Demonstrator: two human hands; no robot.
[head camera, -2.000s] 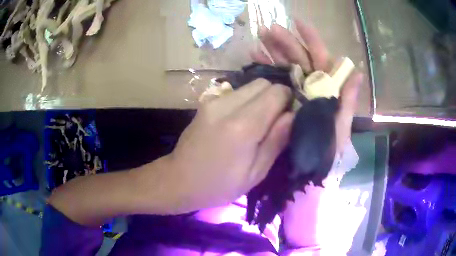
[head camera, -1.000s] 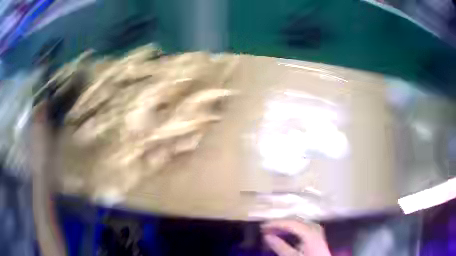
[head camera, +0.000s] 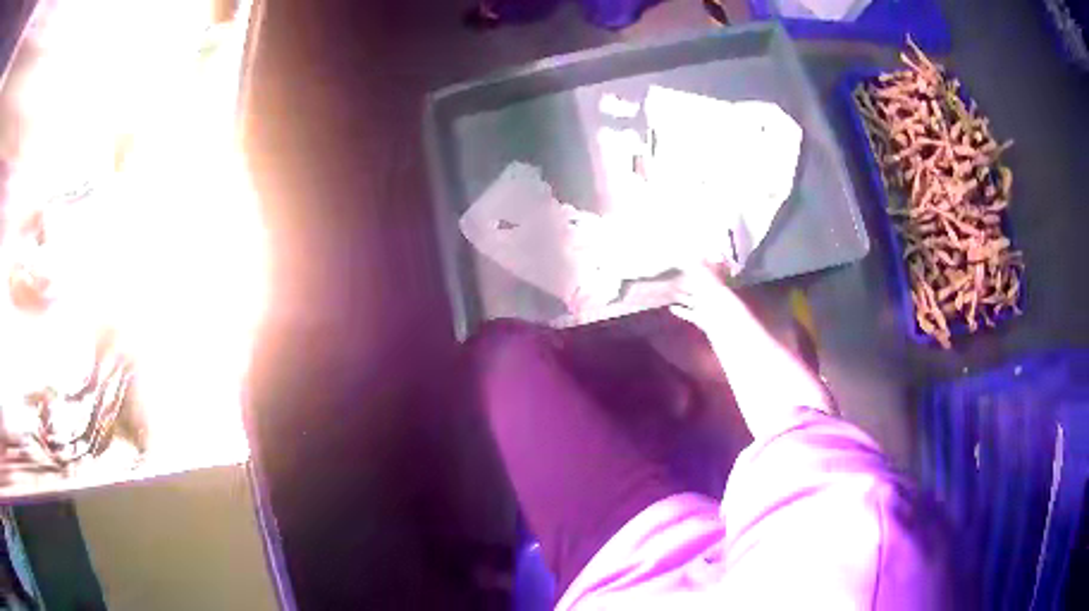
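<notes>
A grey-green tray (head camera: 454, 179) stands low in front of me. A crumpled bright white liner (head camera: 717, 161) lies in it, with large parts washed out by glare. My right hand (head camera: 693, 290) is at the tray's near edge, beside the liner. Its fingers are overexposed and blend into the white, so whether it holds anything is hidden. My left hand is not in view.
At the left is a glowing box (head camera: 179, 239) with dark parts inside. At the right is a blue crate of thin tan-pink parts (head camera: 949, 203). Another blue crate (head camera: 1003, 466) stands lower right. My leg (head camera: 561, 442) is below the tray.
The view has swung from the table to the low tray. The black skirt and cream leg piece held earlier are out of view. My right hand is now at the tray.
</notes>
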